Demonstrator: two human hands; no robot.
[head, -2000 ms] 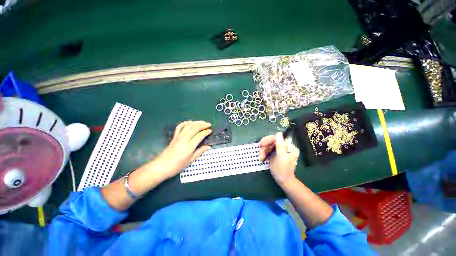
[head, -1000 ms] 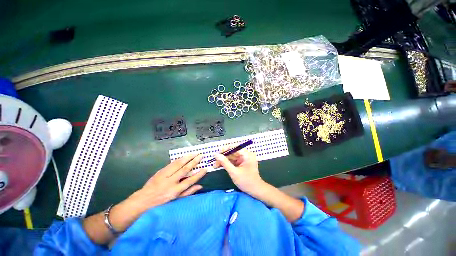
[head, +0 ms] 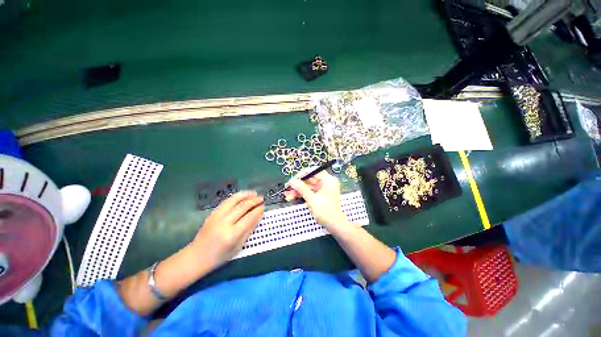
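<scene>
My right hand (head: 319,197) holds dark tweezers (head: 317,170), their tip over the right black plastic housing (head: 271,189). My left hand (head: 228,227) is low between the two housings, fingers together, fingertips at the right housing's left edge; whether it grips anything cannot be told. The left housing (head: 216,193) lies flat just beyond it. A white dot sheet (head: 300,224) with rows of small dark dots lies under and between my hands.
Loose metal rings (head: 296,156) lie before a clear bag of rings (head: 359,125). A black tray (head: 443,172) of small brass parts is right, white paper (head: 457,125) behind. A second dot sheet (head: 120,217) and a pink-and-white fan (head: 33,224) are left. A neighbour's blue sleeve (head: 557,224) shows right.
My right hand and tweezers have moved forward from the dot sheet to the right housing. My left hand has moved forward off the sheet to the housings. The camera view has shifted.
</scene>
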